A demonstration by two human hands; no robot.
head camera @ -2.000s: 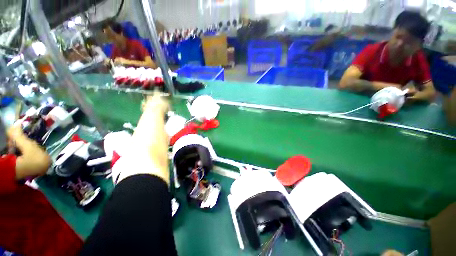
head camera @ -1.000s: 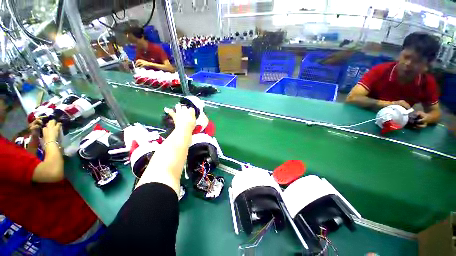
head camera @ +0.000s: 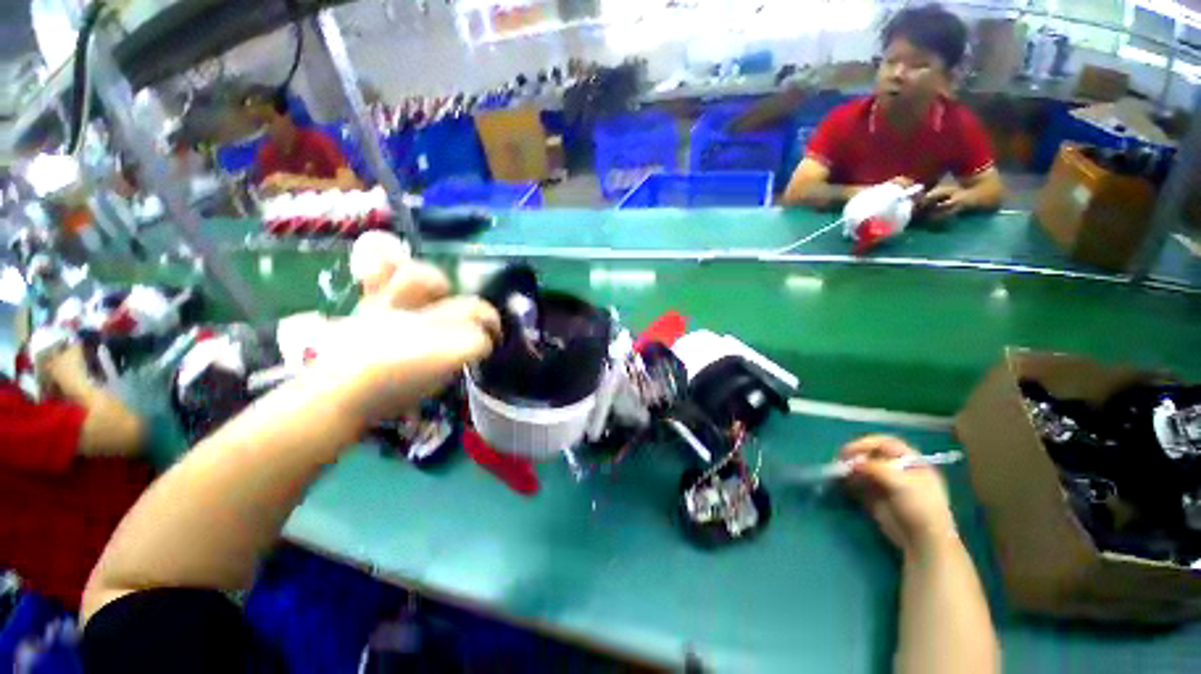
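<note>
My left hand (head camera: pixel 441 316) grips a camera housing (head camera: pixel 533 408), white outside with a black hollow, held tilted over the bench; its far side is hidden. A red end piece (head camera: pixel 501 461) shows below it. My right hand (head camera: pixel 898 485) pinches a slim pale tool, likely tweezers (head camera: pixel 929 460), above the green bench. Between my hands lies another housing (head camera: pixel 738 388) with thin coloured wires running to a round black camera head (head camera: pixel 724 503) with silvery electronics. The held housing partly covers other units behind it.
An open brown carton (head camera: pixel 1040 527) with black heads stands at the right. The green conveyor (head camera: pixel 896 342) runs behind the bench. A red-shirted person (head camera: pixel 66 461) works close at the left; two people sit across. Metal poles rise at the left.
My left hand has come back from the far left-hand units and now holds a housing up close. My right hand with the tool has come into view. The view has swung right, showing the carton.
</note>
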